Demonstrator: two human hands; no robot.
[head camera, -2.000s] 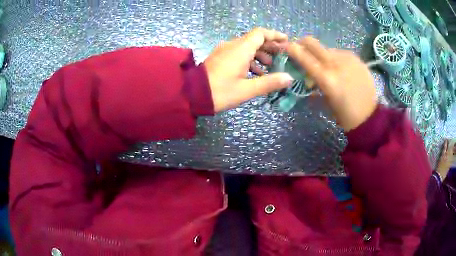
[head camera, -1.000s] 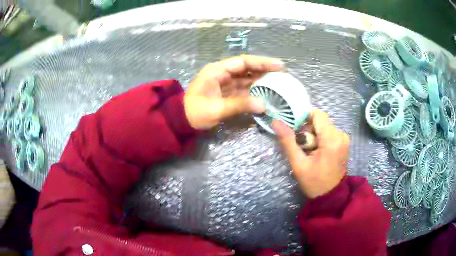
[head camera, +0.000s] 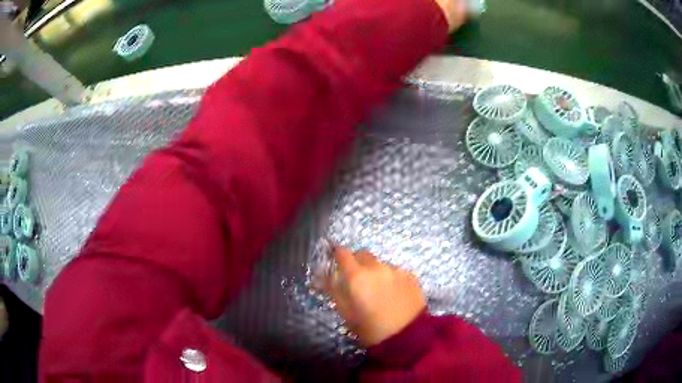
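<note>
My left hand (head camera: 452, 13) is at the top edge, beyond the table, mostly cut off and blurred. A pale teal thing (head camera: 475, 7) shows at its fingers; whether it is held is unclear. My right hand (head camera: 380, 294) is low over the silver foil, with its fingers curled towards the left. A blurred patch at its fingertips hides whether it holds a tool.
Teal spoked covers (head camera: 588, 286) and a fan head (head camera: 505, 215) lie heaped at the right. Small teal rounds (head camera: 27, 262) stand in rows at the left edge. Teal fan parts (head camera: 134, 42) lie on the green surface (head camera: 203, 34) beyond the pale table edge (head camera: 172, 75).
The fan head is no longer between my hands. My left arm has stretched forward past the table edge. My right hand has moved left and nearer to me. The view has shifted.
</note>
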